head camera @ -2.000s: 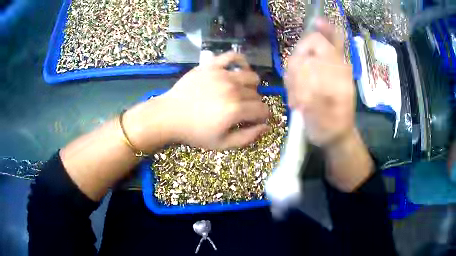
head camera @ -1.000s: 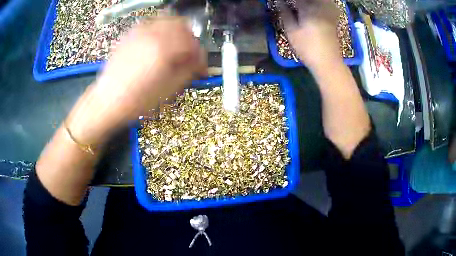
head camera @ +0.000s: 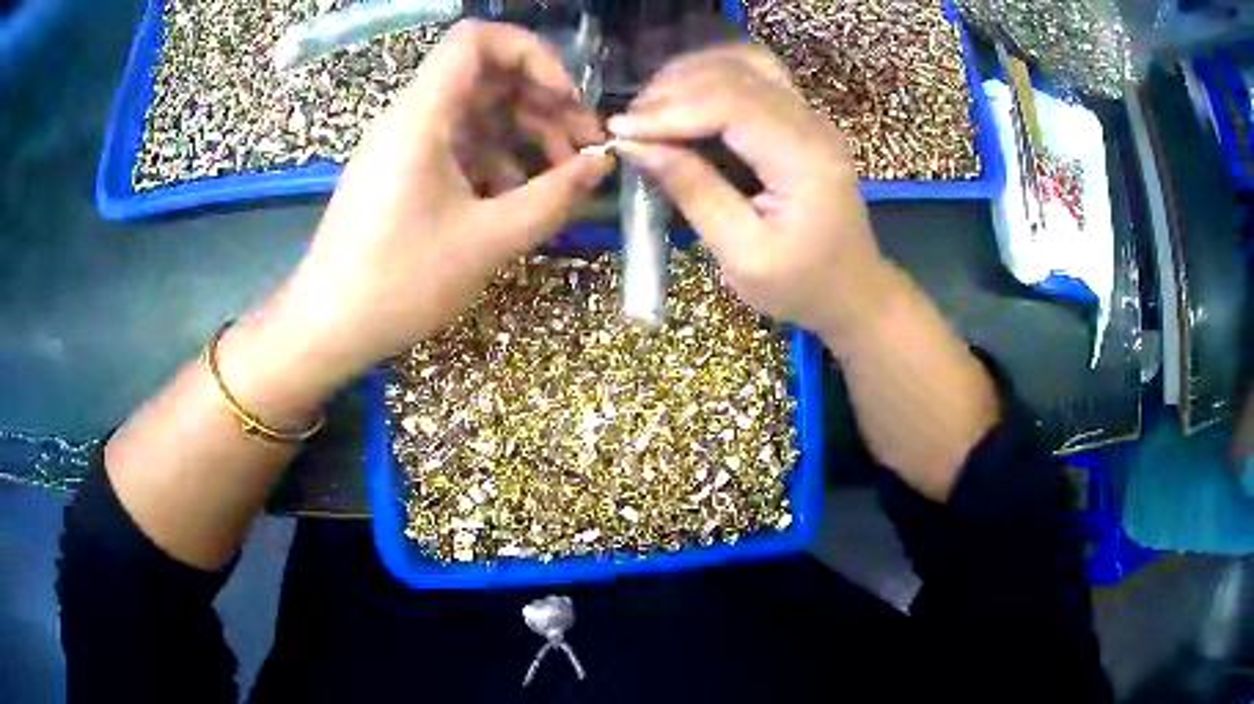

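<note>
My left hand and my right hand meet fingertip to fingertip in front of the fixture. Between them they pinch a tiny pale-gold metal part; its exact shape is too small to tell. The whitish front handle points down just below the fingertips, over the near blue tray, which holds a heap of small shiny gold pieces. The dark bench fixture stands behind, mostly hidden by my hands.
A far left tray holds pale metal components, with a pale side lever over it. A far right tray holds reddish components. Beyond it are a white tray, a thin stick, a clear bag and metal strips.
My left hand has moved right from beside the left tray. My right hand has come back from the far right tray. Both now meet at the centre on a tiny part.
</note>
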